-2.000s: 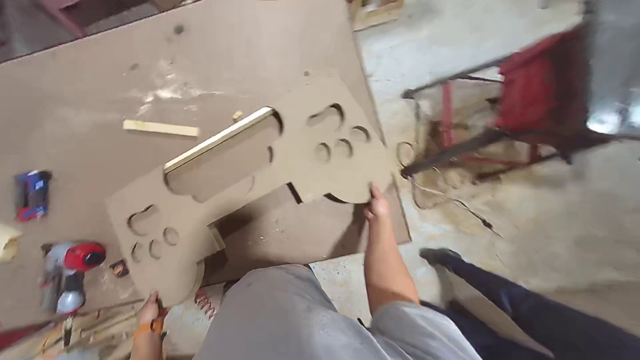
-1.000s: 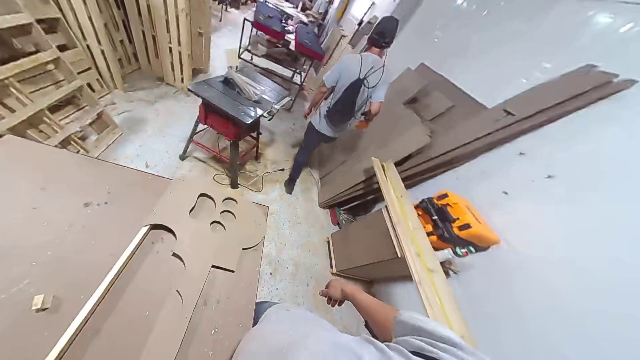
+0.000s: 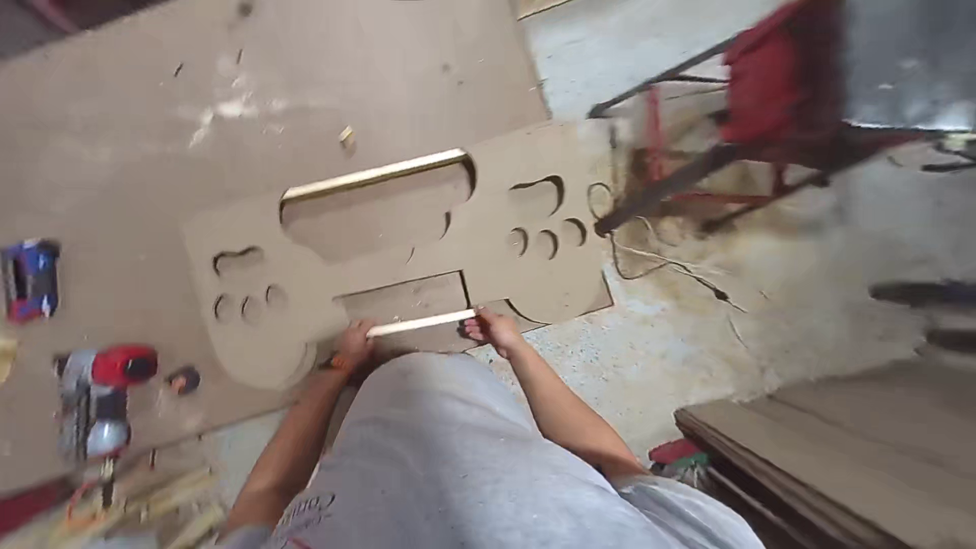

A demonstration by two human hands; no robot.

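A short wooden strip [image 3: 421, 323] spans between my two hands at the near edge of the table. The fingers of my left hand [image 3: 354, 345] close on its left end, and my right hand [image 3: 492, 329] pinches its right end. Just beyond lies a cut-out board panel [image 3: 396, 248] with a long slot, rounded holes and a rectangular notch at its near side. Another pale wooden strip [image 3: 374, 175] runs along the far edge of the long slot.
On the table [image 3: 137, 145], a red and grey power tool [image 3: 103, 396] and a blue tool [image 3: 30, 280] lie left; a wood scrap [image 3: 348, 139] sits beyond the panel. A red-framed machine stand [image 3: 785, 84] and cable are right, stacked boards [image 3: 854, 457] lower right. Wood offcuts lie lower left.
Two seconds ago both hands were at the panel's edges; now they hold a short strip. The loose strip seen on the table left of the slot is gone from there. The view swung right and back.
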